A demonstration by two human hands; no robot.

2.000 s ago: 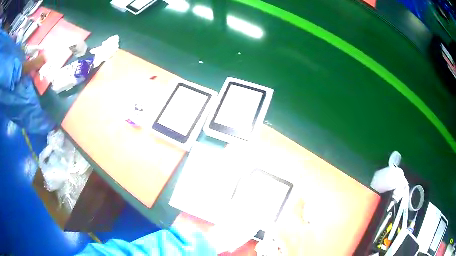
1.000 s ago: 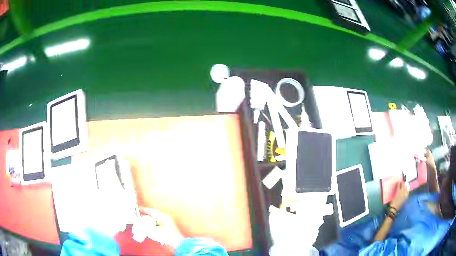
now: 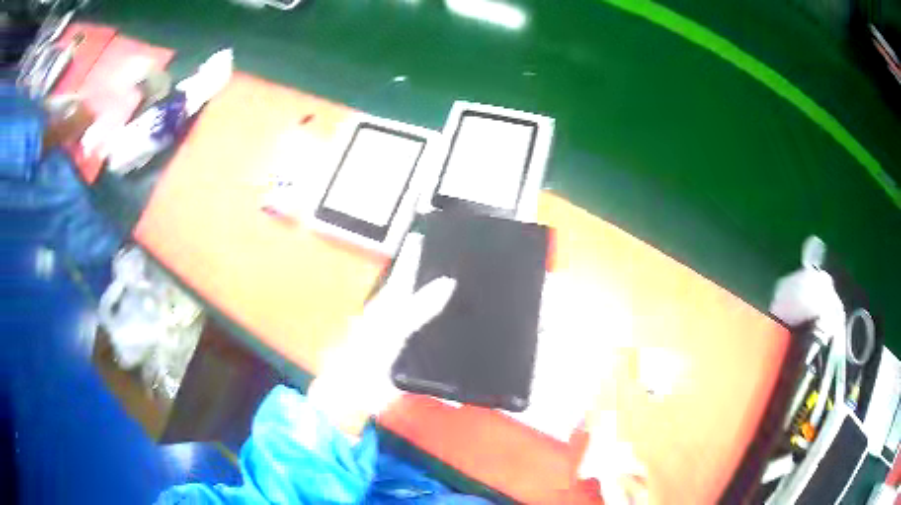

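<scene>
A black tablet (image 3: 484, 311) is held up, tilted, above the orange mat, its dark face showing. My left hand (image 3: 380, 340), in a white glove, grips its left edge with the thumb across the face. My right hand (image 3: 614, 434) is low and right of the tablet, washed out by glare. Something white is at its fingers, but I cannot tell whether it is held. A white flat piece (image 3: 561, 395) lies partly hidden under the tablet. Two pale-screened tablets in white trays, one left (image 3: 377, 182) and one right (image 3: 489, 158), lie beyond it.
A black tool tray (image 3: 766, 434) stands at the right end, with a white bottle (image 3: 805, 296) and a tape roll (image 3: 861, 335). A person's blue sleeve (image 3: 64, 212) is at the left. A carton with clear plastic bags (image 3: 148, 316) is on the floor.
The view swung right, then back left. The tablet, earlier low with its pale screen showing, is now raised with a black face showing. My right hand has moved away from the tablet.
</scene>
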